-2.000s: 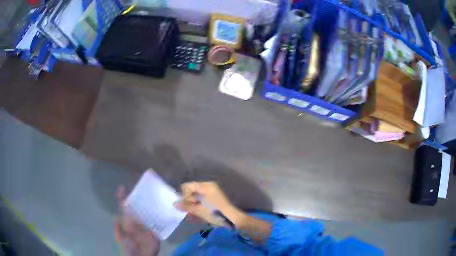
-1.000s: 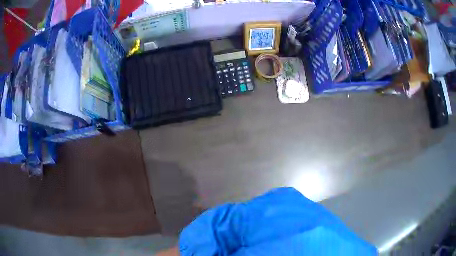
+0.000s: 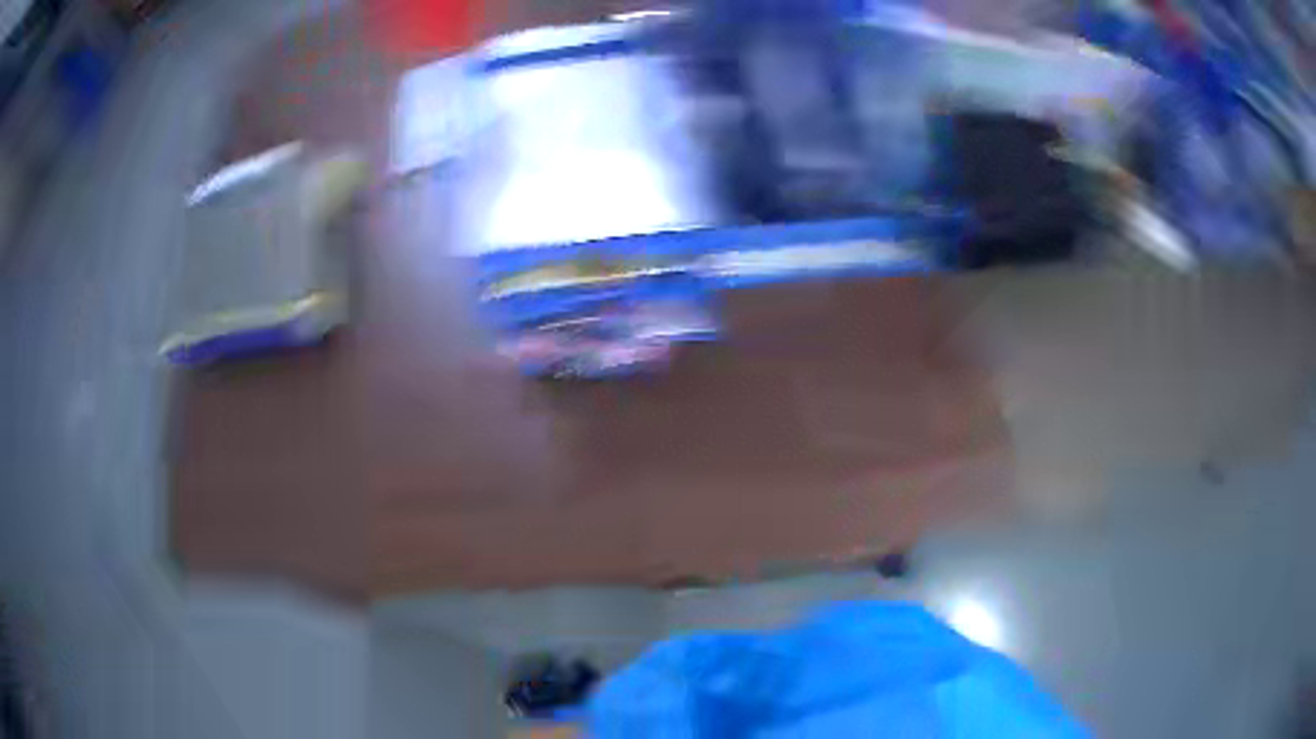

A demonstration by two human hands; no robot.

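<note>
The view is heavily blurred. The brown desk (image 3: 751, 448) lies in front of me. A blue file rack (image 3: 852, 246) with white and dark contents stands along its back. A blue smock sleeve (image 3: 852, 679) enters at the bottom. A thin strip of skin shows at the bottom edge by the cuff, but my right hand itself is cut off by the edge. My left hand is out of the picture. The note paper and pen do not show.
A greyish box-like item (image 3: 253, 260) with a purple-blue edge sits on the desk's left part. A black case (image 3: 1010, 188) is right of the rack. A small dark object (image 3: 549, 686), unclear, is beyond the desk's near edge. Grey floor (image 3: 87, 477) shows at left.
The view has swung left along the desk, so the file rack and black case now appear further right. The hands, paper and pen seen two seconds ago are out of view. The sleeve remains at the bottom.
</note>
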